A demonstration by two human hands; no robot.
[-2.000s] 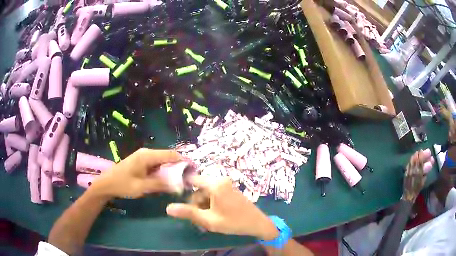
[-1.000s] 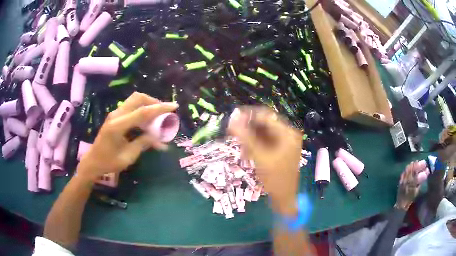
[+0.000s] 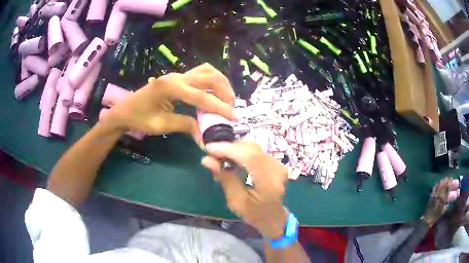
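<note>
A pink housing is held in front of me, its open end tilted down toward the right. My left hand grips its upper part. A black inner unit shows as a dark end at the housing's mouth. My right hand holds this dark end with thumb and fingers; a dark stem pokes out between the fingers. The rest of the inner unit is hidden in the housing. A loose pile of small pink trim pieces lies just right of my hands.
Pink housings are heaped at the left. Black inner units with lime-green parts cover the back. Filled housings with dark stems lie at the right, near a cardboard carton. Another person's hand is at the far right.
My right hand has come from the pile back to the housing, and a black inner unit now shows in its mouth. The camera view has shifted, so the table sits higher and further right.
</note>
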